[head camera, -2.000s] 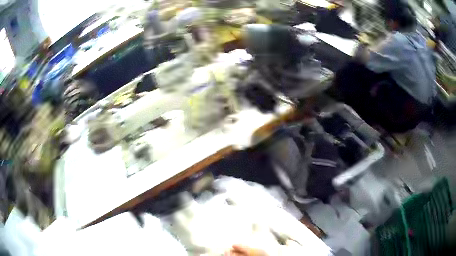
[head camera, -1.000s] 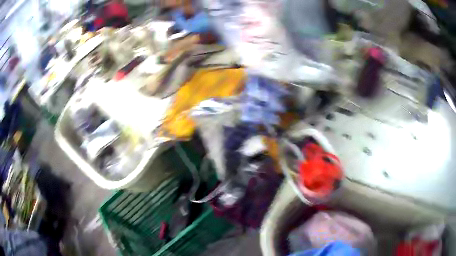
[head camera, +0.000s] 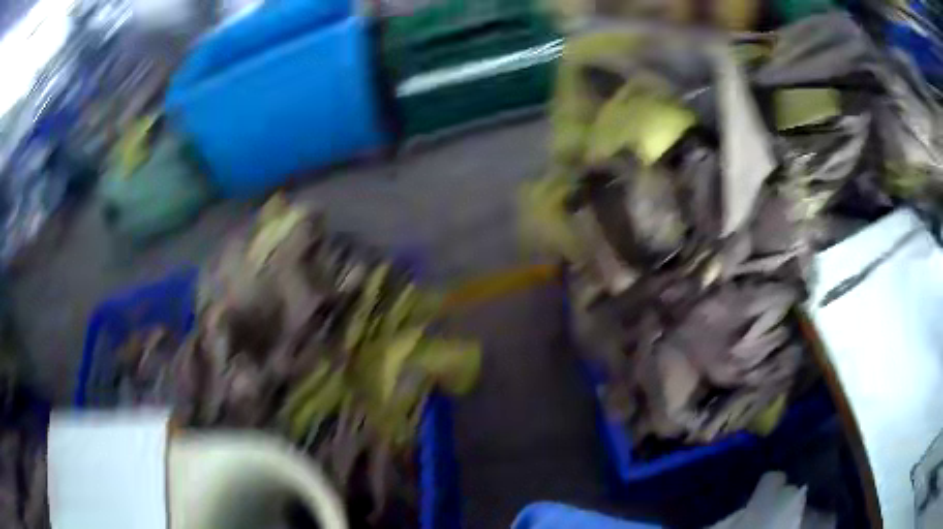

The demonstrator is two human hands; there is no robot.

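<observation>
Neither of my hands can be made out. Nearest in front of me, a heap of grey-brown cut bundles with yellow-green pieces (head camera: pixel 300 331) fills a blue bin (head camera: pixel 439 460) at the lower left. A second heap of grey-brown and yellow-green pieces (head camera: pixel 713 341) rises from another blue bin (head camera: pixel 672 465) on the right. The picture is blurred, so single pieces are hard to tell apart.
A light blue container (head camera: pixel 284 98) and a dark green crate (head camera: pixel 470 62) stand at the back on the grey floor (head camera: pixel 445 191). A white table edge (head camera: pixel 894 341) is at the right. A white panel (head camera: pixel 109 470) and a cream curved rim (head camera: pixel 259 455) are at the lower left.
My view has swung away from the white table, then from the cream tubs and green crate, to the blue bins of grey-brown pieces. The hand-like patch at the earliest frame's bottom edge is gone.
</observation>
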